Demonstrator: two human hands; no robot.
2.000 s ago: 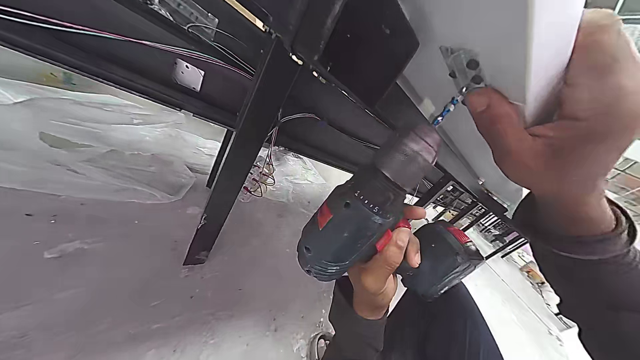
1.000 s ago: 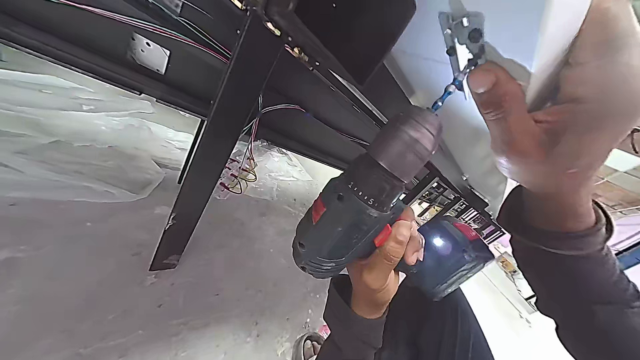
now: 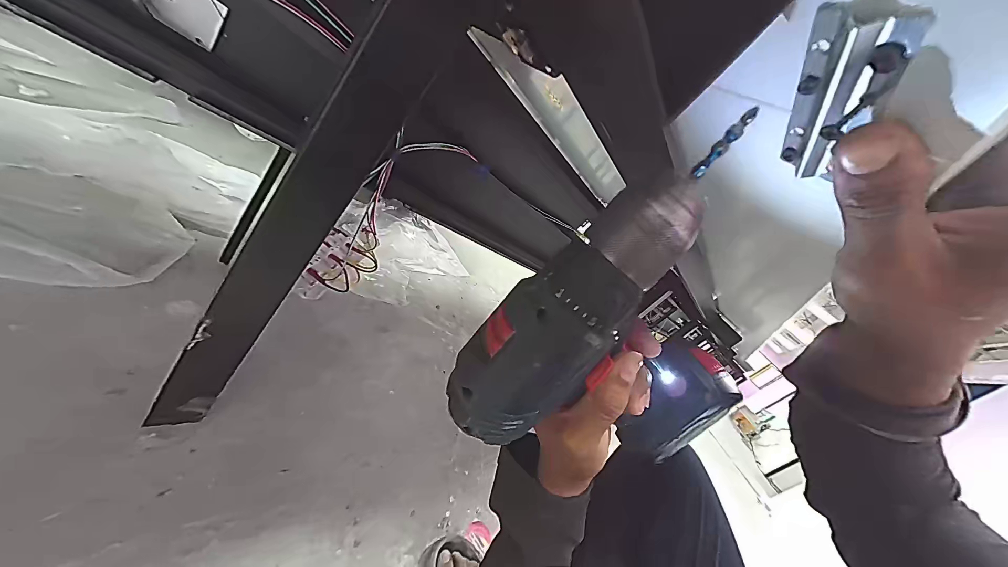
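Observation:
A dark cordless drill (image 3: pixel 551 339) with red accents is in my left hand (image 3: pixel 591 425), its fingers wrapped around the grip by the trigger. The chuck is blurred, and a blue spiral drill bit (image 3: pixel 724 143) points up and right, apart from the metal bracket (image 3: pixel 846 87). That bracket lies against a white panel (image 3: pixel 756 228) and has several holes and dark screw-like pieces. My right hand (image 3: pixel 921 252) is at the panel's edge, thumb tip at the bracket's lower end; its other fingers are blurred and partly hidden. The drill's lamp shines near the battery.
A black metal frame leg (image 3: pixel 268 213) slants down at left, below black beams with thin wires (image 3: pixel 382 177). Wire ends and connectors (image 3: pixel 339 260) hang near the floor. Clear plastic sheeting (image 3: pixel 87 189) lies at left. My foot (image 3: pixel 457 551) is at the bottom edge.
The drill bit was at the bracket in the earlier frames; now a gap separates them. My left hand still holds the drill, and my right thumb stays by the bracket. The view is closer in.

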